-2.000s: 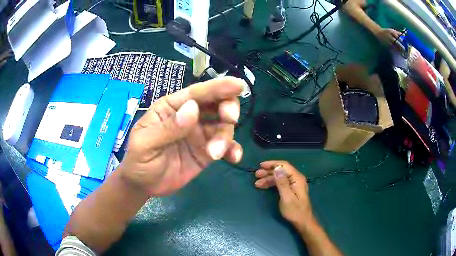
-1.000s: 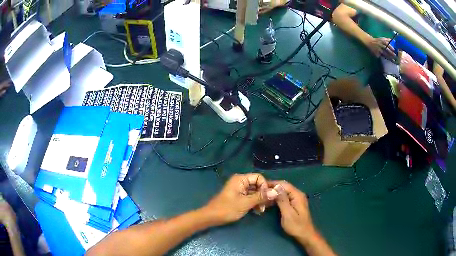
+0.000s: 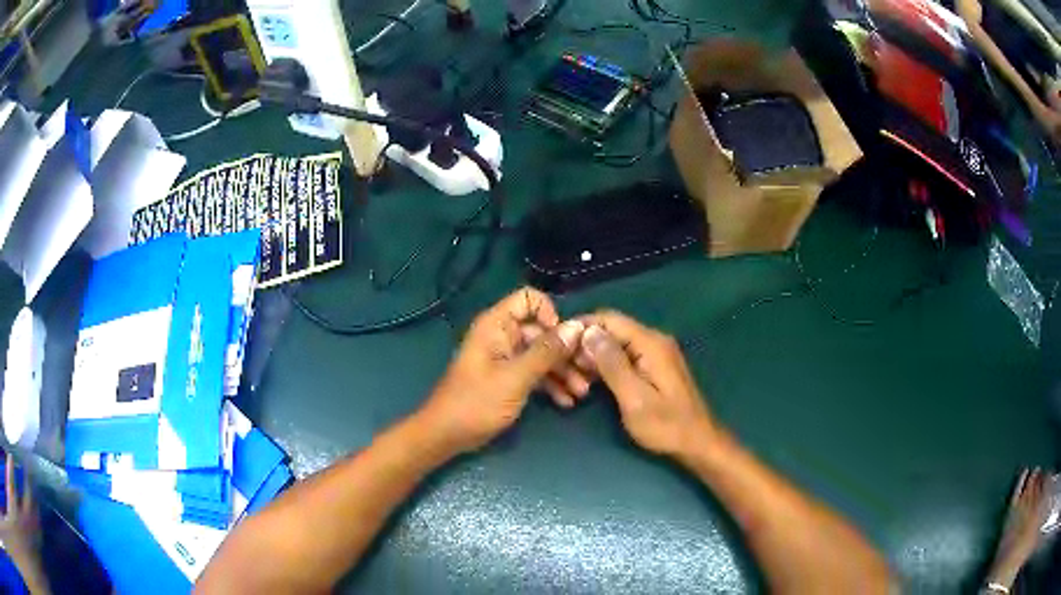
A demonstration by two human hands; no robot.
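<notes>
My left hand (image 3: 495, 366) and my right hand (image 3: 640, 378) meet above the green table (image 3: 582, 511), near the middle of the view. The thumbs and index fingertips of both hands touch or nearly touch. Anything pinched between them is too small or hidden to make out. A thin dark wire (image 3: 745, 312) runs along the table from near my right hand toward the right.
Blue and white packaging sleeves (image 3: 128, 349) and a text sticker sheet (image 3: 305, 221) lie left. A black oblong case (image 3: 617, 233), an open cardboard box (image 3: 756, 203) and a circuit board (image 3: 582, 95) stand beyond my hands. Another person's hand (image 3: 1026, 511) is at lower right.
My left hand came down from its raised place to meet my right hand, and both stay together. The view has shifted, so the table things appear higher and further left.
</notes>
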